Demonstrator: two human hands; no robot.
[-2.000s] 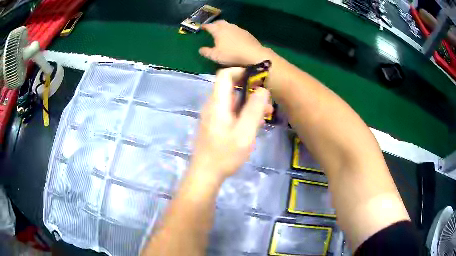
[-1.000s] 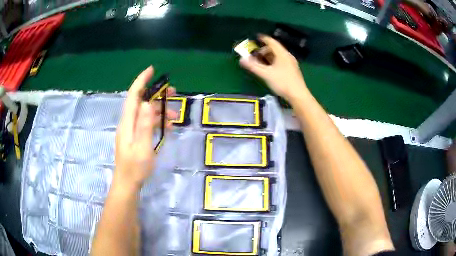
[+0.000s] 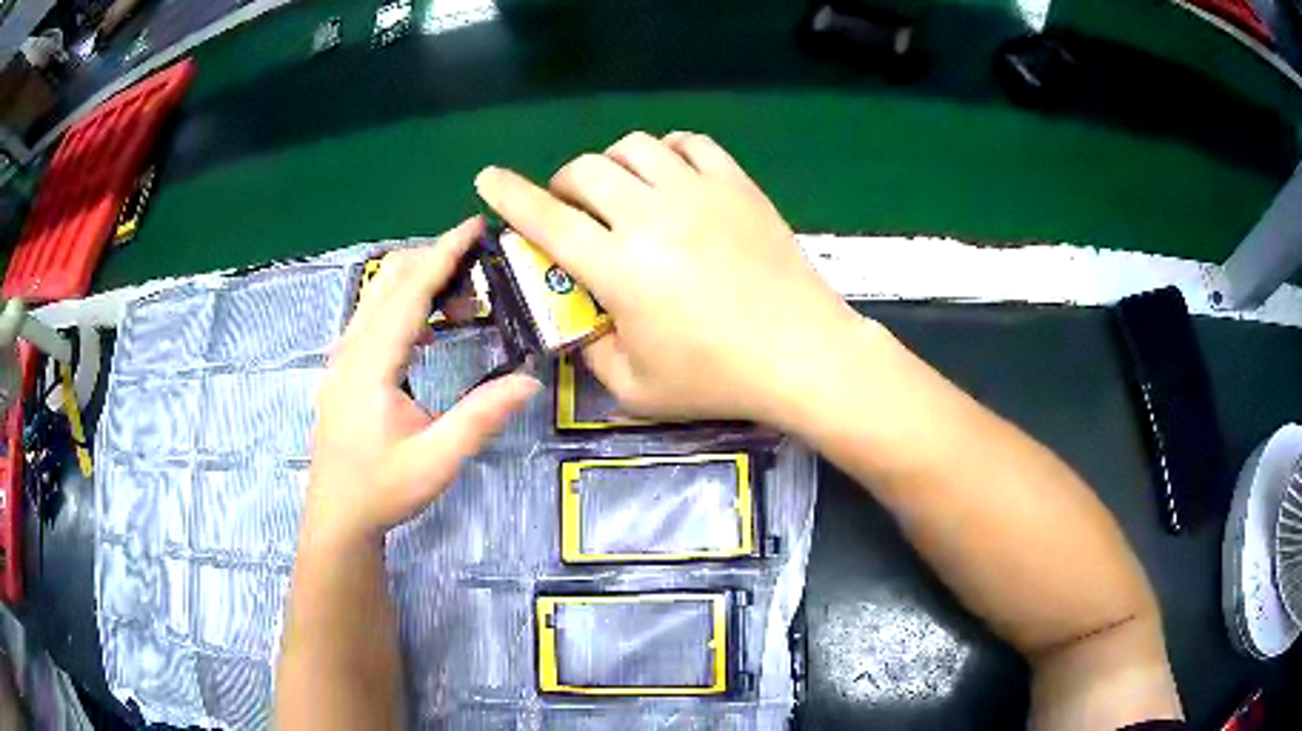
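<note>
My right hand [image 3: 685,279] holds a device body [image 3: 550,293] with a yellow-white face and a round mark, above the upper part of the tray. My left hand [image 3: 400,393] holds a dark front frame [image 3: 507,307] upright against the device body's left side, between thumb and fingers. How far the two are joined cannot be told. The translucent frame tray [image 3: 214,493] lies below. Yellow-edged front frames [image 3: 658,508] lie in its right column, one partly under my right hand. Another frame shows partly behind my left fingers.
The green conveyor belt [image 3: 357,143] runs beyond the white edge, with dark units [image 3: 1035,64] at the back right. A red tray [image 3: 100,186] is at left. A black slab [image 3: 1168,407] and a fan [image 3: 1268,543] are at right.
My right hand has brought the device body from over the belt to the frame in my left hand. The view has shifted, and the dark units on the belt now appear higher.
</note>
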